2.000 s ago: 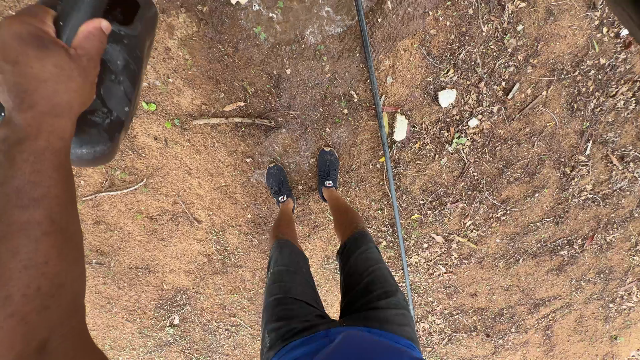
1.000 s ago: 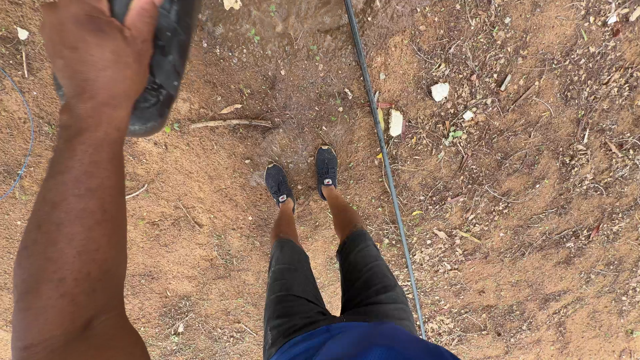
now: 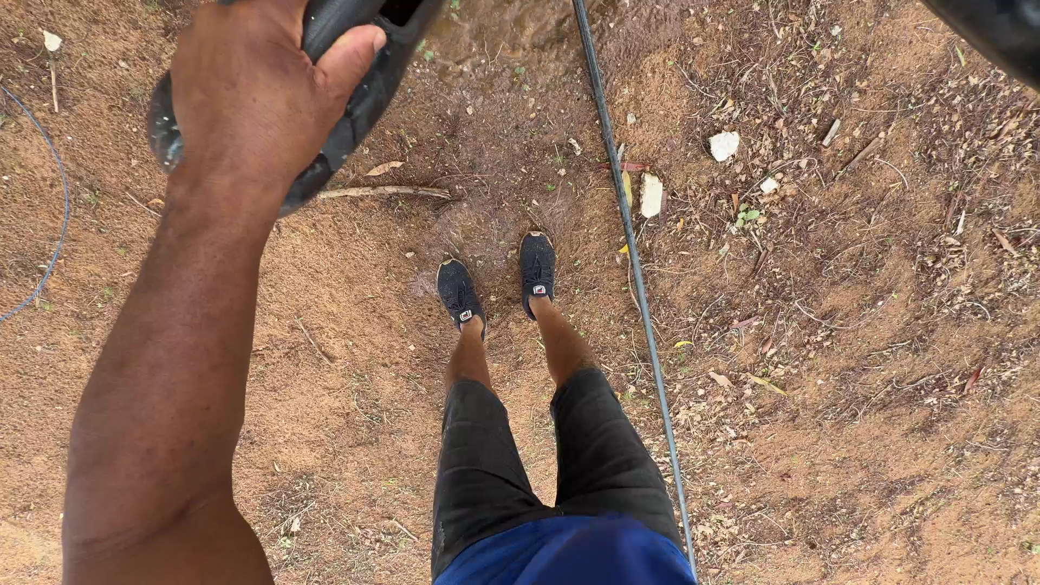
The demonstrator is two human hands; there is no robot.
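Observation:
At the upper left of the head view my left hand is closed around a black plastic object, which looks like part of a jug or container with a dark opening. Its thumb lies along the near side, and the fingertips are hidden behind the hand or cut off by the frame. The object is wet or speckled and runs out past the top edge. My right hand is not in view. A second dark, smooth object shows only as a curved edge in the upper right corner.
A dark hose or pipe runs lengthwise over sandy ground, right of my shoes. A thin blue line curves at the far left. A stick, pale stones and dry leaves lie about. The soil at top centre looks wet.
The dark object in the upper right corner, out of view one second ago, shows again. My left hand has kept its hold on the black object, which has tilted.

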